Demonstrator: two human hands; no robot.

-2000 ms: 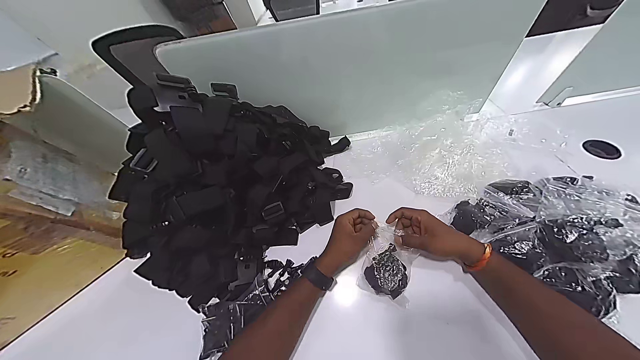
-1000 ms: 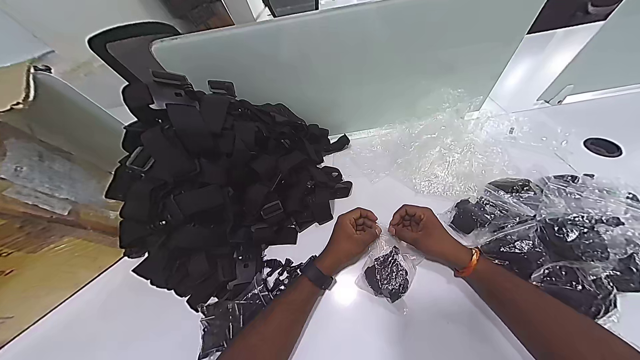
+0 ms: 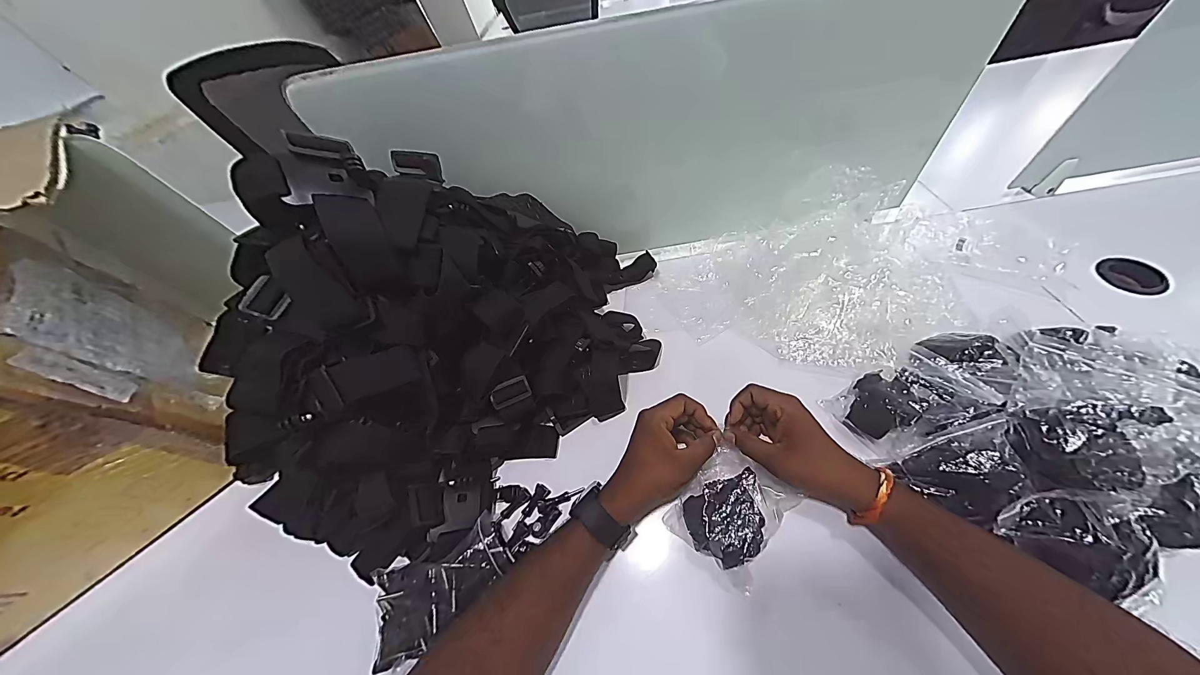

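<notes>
Between my two hands is a small clear plastic bag with a black item folded inside. My left hand pinches the bag's top edge between thumb and forefinger. Close against it, my right hand pinches the same edge, the fingertips of both almost touching. The filled part of the bag hangs below the fingers, over the white table. To the left rises a large heap of black webbing straps with buckles. Several filled clear bags with black contents lie at the right.
A pile of crumpled clear plastic bags lies behind my hands, against a frosted partition panel. Small black plastic parts in a clear bag sit by my left forearm. A round black table grommet is at the far right.
My fingers have come together at the top of the bag, which is gathered more narrowly there than two seconds ago. The heap and the filled bags have not moved.
</notes>
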